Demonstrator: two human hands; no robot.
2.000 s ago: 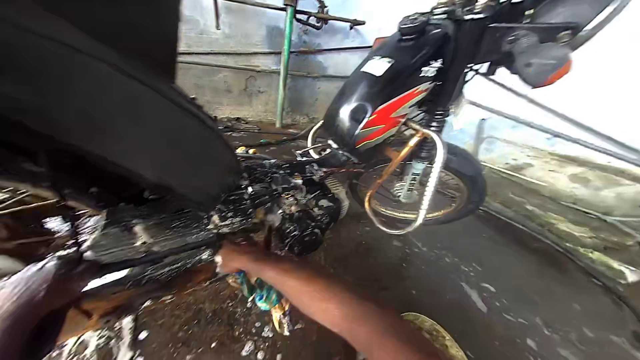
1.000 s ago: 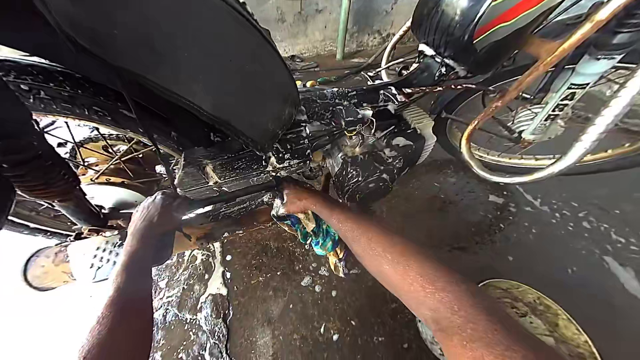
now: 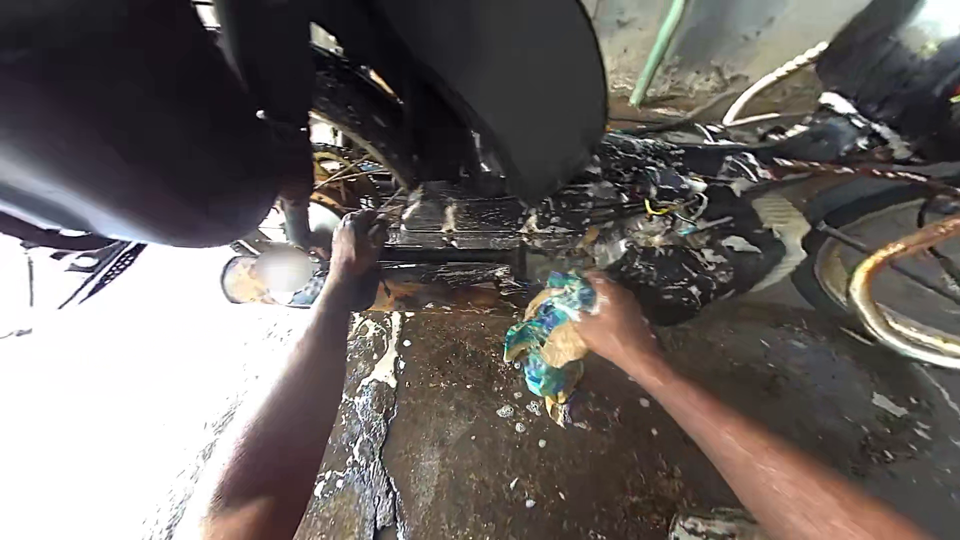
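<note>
My right hand (image 3: 615,319) holds a wet, crumpled cloth (image 3: 551,337) in blue, green and tan, just below the soapy lower frame of a motorcycle. My left hand (image 3: 358,247) rests at the left end of the black chain cover (image 3: 465,214), near the rear wheel; its fingers are partly hidden, and whether they grip anything is unclear. Suds streak the cover and the engine (image 3: 675,274). A rusty exhaust pipe (image 3: 435,296) runs under the cover. The dark side panel (image 3: 525,82) hangs above.
A rusty crash guard (image 3: 874,300) curves in front of the front wheel (image 3: 832,262) at right. A green pipe (image 3: 660,52) stands against the wall behind. The wet concrete floor (image 3: 465,420) has foam spots and a crack. A round object's rim (image 3: 712,525) shows at the bottom.
The view has moved closer to the motorcycle's lower side. My right hand with the cloth has come away from the engine area, slightly lower and outward.
</note>
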